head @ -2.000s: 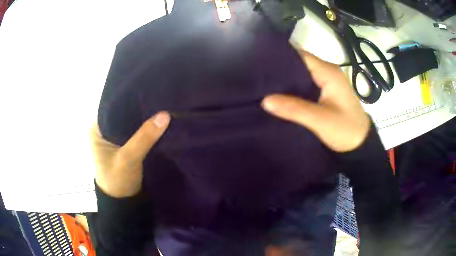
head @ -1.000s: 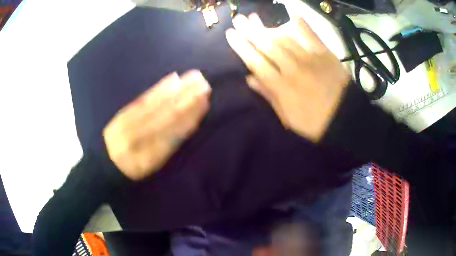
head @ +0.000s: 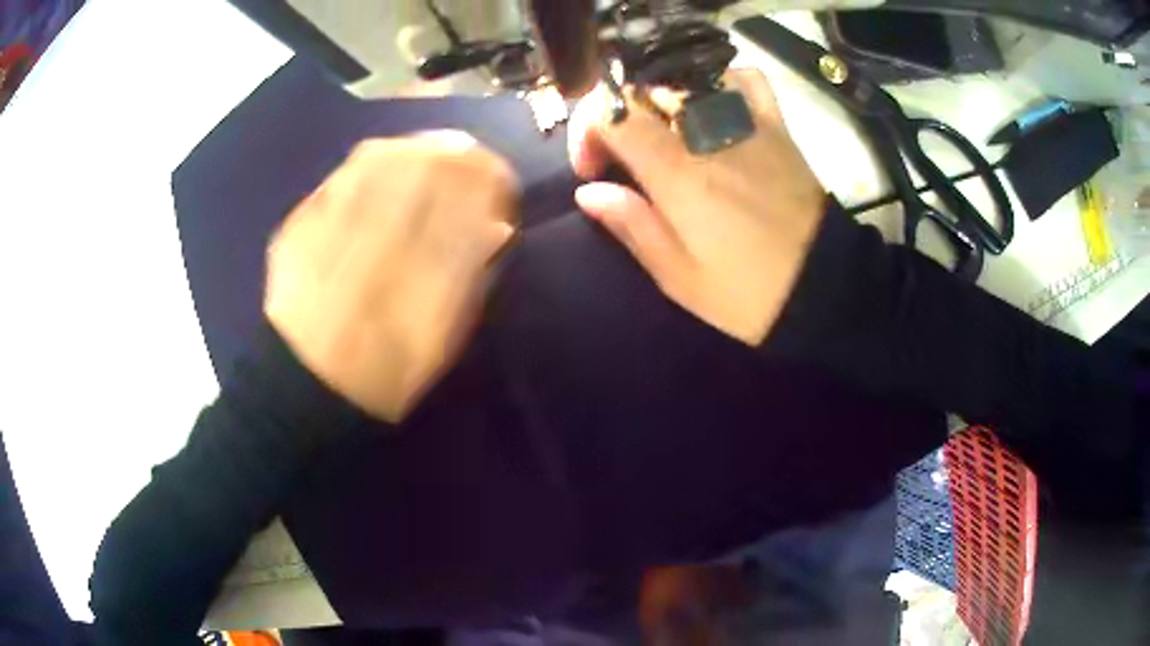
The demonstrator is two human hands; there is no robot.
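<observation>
A large dark navy-to-purple garment panel (head: 605,429) lies over the white table and hangs over its front edge. My left hand (head: 391,259) is blurred, with its fingers curled on the panel left of the presser foot. My right hand (head: 706,208) is at the presser foot (head: 551,111), its thumb and fingers gripping a raised fold of the panel. A small dark block (head: 719,123) shows over the back of my right hand's fingers. The sewing machine's head (head: 564,38) is at the top; the needle cannot be made out.
Black-handled shears (head: 940,189) lie right of my right hand. Beyond them are a black cloth scrap (head: 1063,158), a blue pen-like tool (head: 1034,123) and a yellow tool (head: 1092,221). A red lattice crate (head: 993,536) and a blue one (head: 924,524) stand below the table.
My hands first held the panel's slit open with the thumbs, then moved onto the panel by the foot. The panel has shifted left. My right fingers have now curled onto a fold; the machine head shows more.
</observation>
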